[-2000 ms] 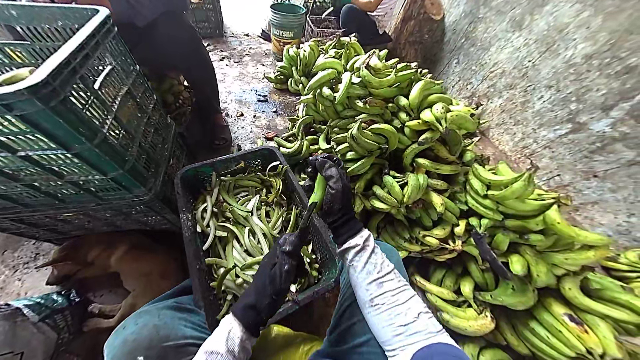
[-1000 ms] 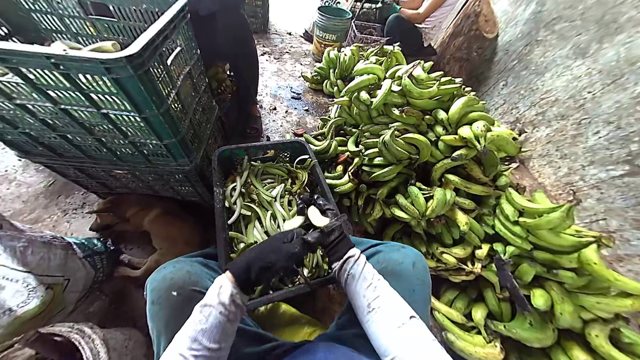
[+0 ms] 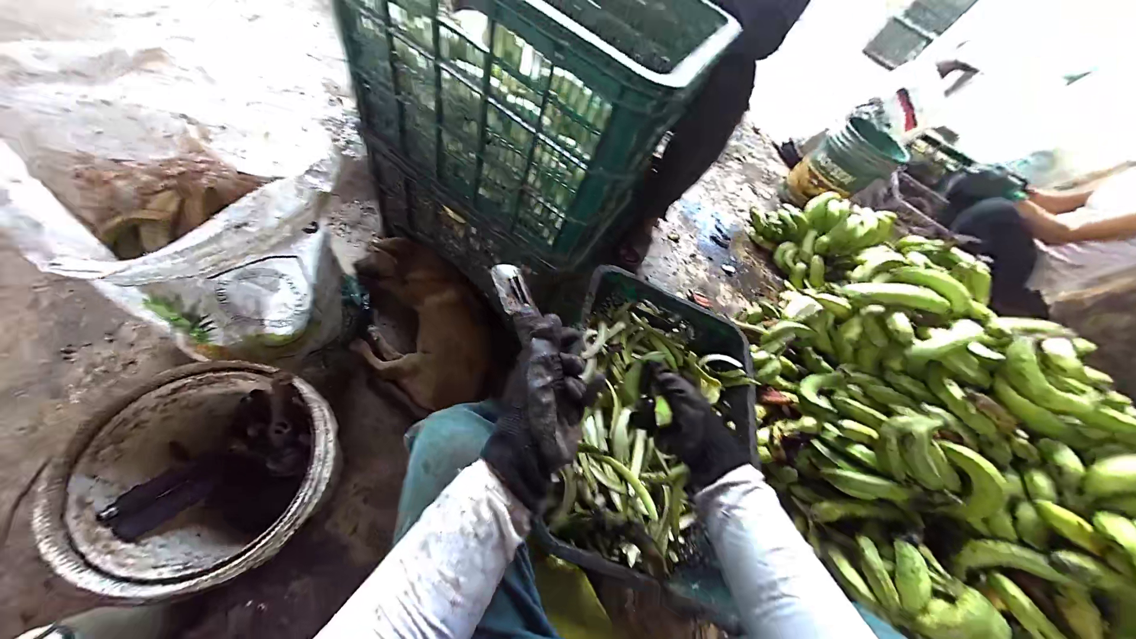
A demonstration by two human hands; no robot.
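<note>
My left hand [image 3: 537,408], in a black glove, is closed around a narrow, pale object [image 3: 512,288] with a rounded end that sticks up past the fingers; its kind is unclear. My right hand [image 3: 697,424], also gloved in black, is curled over the right part of a dark plastic crate [image 3: 753,390]. A small green piece [image 3: 663,411] shows at its fingers, but the grip on it is unclear. Green and pale plantain peels [image 3: 630,461] lie in the crate between my knees. A large heap of green plantains [image 3: 887,426] lies to the right.
Stacked green crates [image 3: 541,133] stand ahead, beside a standing person's dark-clothed leg [image 3: 710,133]. A brown dog [image 3: 439,328] lies near my left knee. To the left are a round container [image 3: 62,524] holding dark items and an open sack [image 3: 257,302]. A bucket [image 3: 848,160] and a seated person are far right.
The view has swung left, bringing the round container fully into sight. My hands, together one second ago, are now apart, the left one raised at the crate's left side.
</note>
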